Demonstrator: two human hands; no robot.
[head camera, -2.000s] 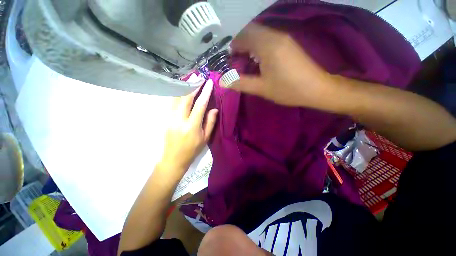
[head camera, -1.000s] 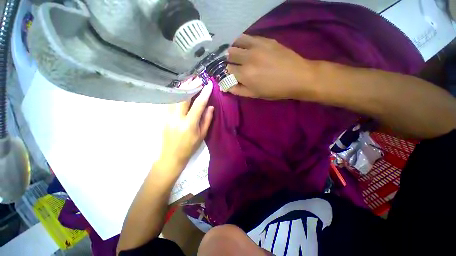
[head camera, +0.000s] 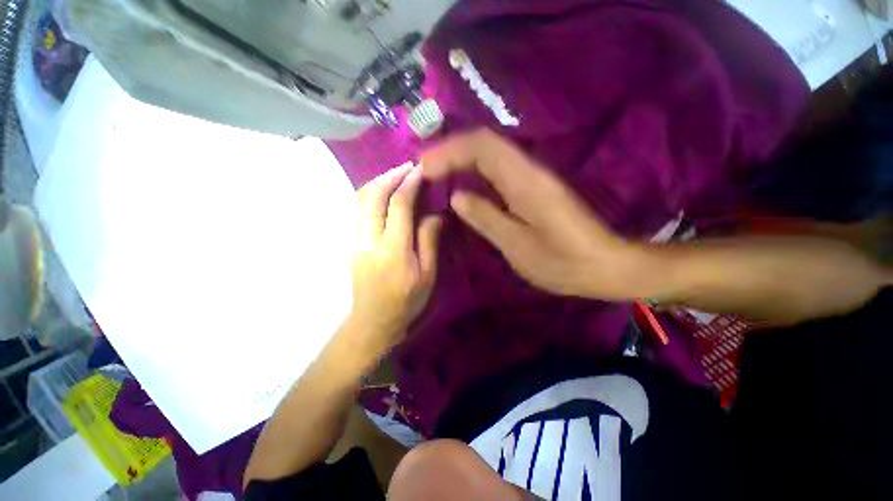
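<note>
The maroon garment (head camera: 607, 127) spreads under the sewing machine head (head camera: 225, 68) and hangs over the lap. A strip of white lettering shows on it right of the needle area. The presser foot (head camera: 384, 114) and the ribbed tension knob (head camera: 425, 118) sit at the cloth, lit purple. My left hand (head camera: 392, 259) lies on the cloth just below the presser foot, fingertips pressing it. My right hand (head camera: 529, 215) is beside it, slightly blurred, index fingertip touching the cloth by the left fingertips, thumb apart. Whether it grips cloth is not clear.
A white paper sheet (head camera: 206, 264) lies left of my left hand. A lamp head (head camera: 18, 269) is at the left edge. A yellow crate (head camera: 113, 431) is low at the left. A red basket (head camera: 723, 357) is partly hidden under my right forearm. Another printed paper (head camera: 813, 39) is at the upper right.
My right hand has moved from beside the needle area down and nearer me, toward my left hand. The white lettering is now uncovered. The machine appears higher in view.
</note>
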